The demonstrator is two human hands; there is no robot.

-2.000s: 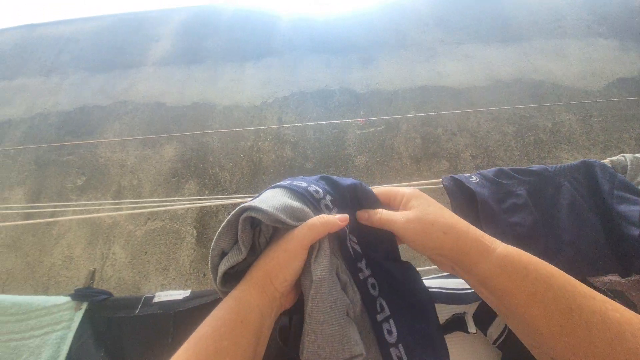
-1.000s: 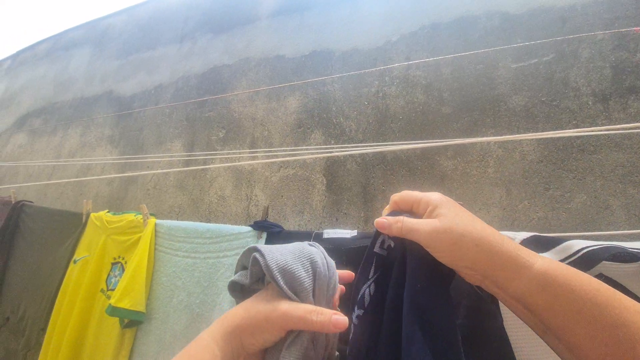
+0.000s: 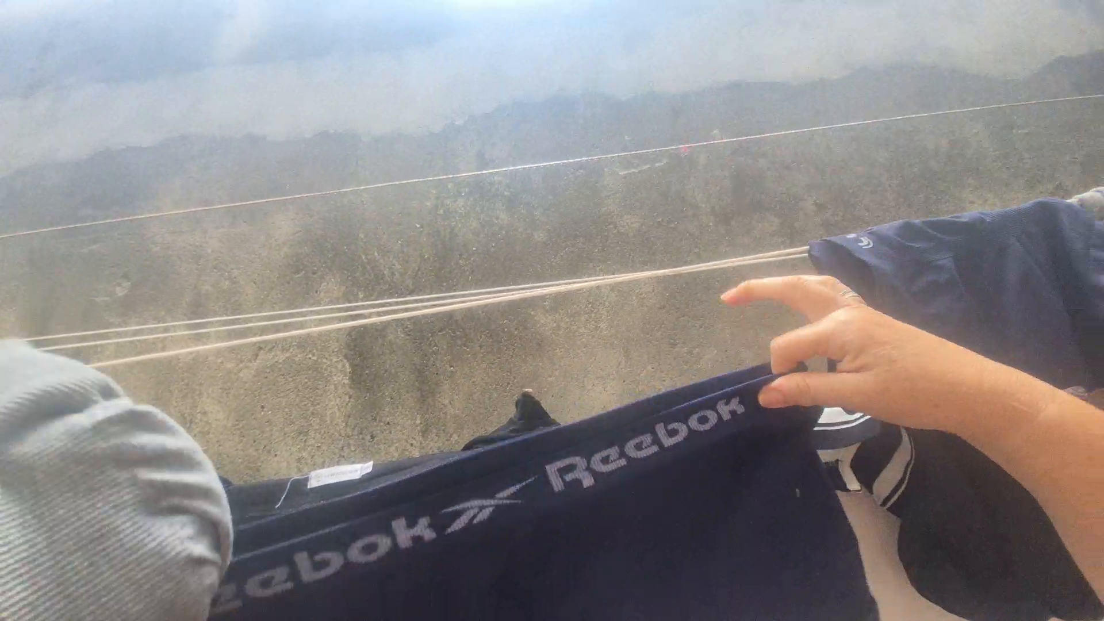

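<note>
Navy blue Reebok underwear (image 3: 552, 535) is stretched wide below the clotheslines, its lettered waistband running up toward the right. My right hand (image 3: 828, 354) pinches the right end of that waistband between thumb and a bent finger, the index finger reaching out toward the lines. At the lower left edge, a grey ribbed cloth (image 3: 103, 483) bulges close to the camera and covers the waistband's left end. My left hand does not show; the grey cloth or the frame's edge hides it.
Pale clotheslines (image 3: 483, 297) cross in front of a weathered concrete wall (image 3: 259, 276), with one thinner line higher up. A navy garment (image 3: 975, 285) hangs over the lines at right. Behind the underwear are a dark garment with a white tag (image 3: 341, 473) and black-and-white clothing (image 3: 888, 483).
The navy underwear, bunched between my hands before, is spread out with its waistband stretched. My hands have moved apart, and the left one with the grey cloth has left clear view.
</note>
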